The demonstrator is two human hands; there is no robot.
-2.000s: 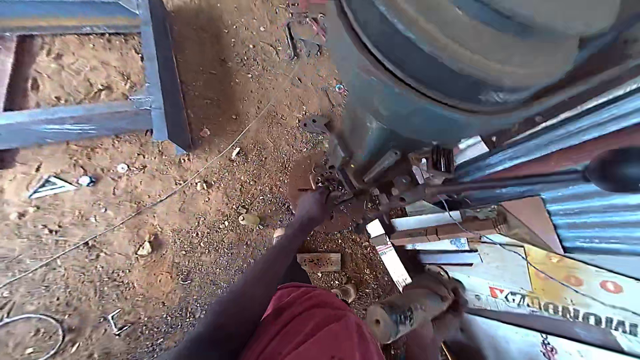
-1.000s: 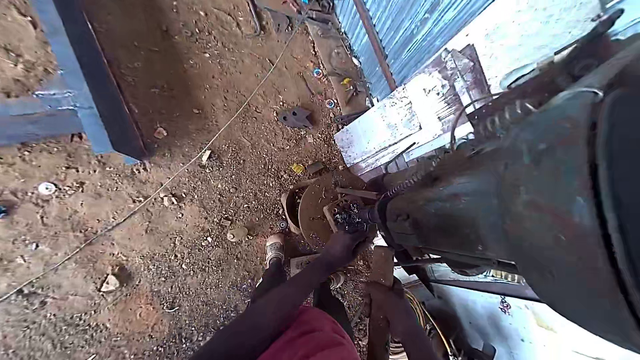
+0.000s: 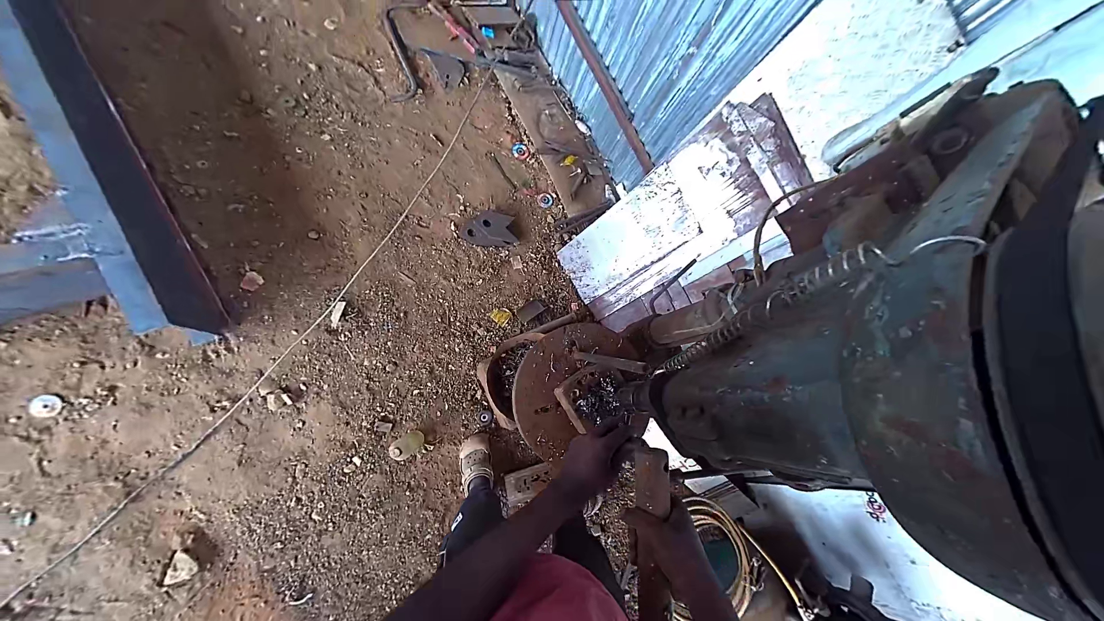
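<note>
The round rusty table (image 3: 539, 401) of a drill press carries a heap of metal shavings (image 3: 598, 402) and a bent metal bracket (image 3: 567, 401). Above it, the machine's chuck (image 3: 636, 398) points toward the shavings. My left hand (image 3: 595, 457) is at the table's near edge, just below the chuck, with its fingers bent; whatever lies under them is hidden. Closer to my body, my right hand (image 3: 660, 530) grips a brown, flat bar (image 3: 652, 483), of wood or rusty metal, whose far end lies beside my left hand.
The large green machine body (image 3: 776, 388) fills the right side. Coiled yellow hose (image 3: 733, 552) lies below it. A welded steel frame (image 3: 112, 172) stands at left, and a cord (image 3: 345, 289) crosses the dirt. A notched metal plate (image 3: 490, 228) lies ahead, near a corrugated sheet (image 3: 664, 60).
The view has swung strongly since two seconds ago. From one second ago to now, my left hand stays by the chuck and my right hand stays on the bar.
</note>
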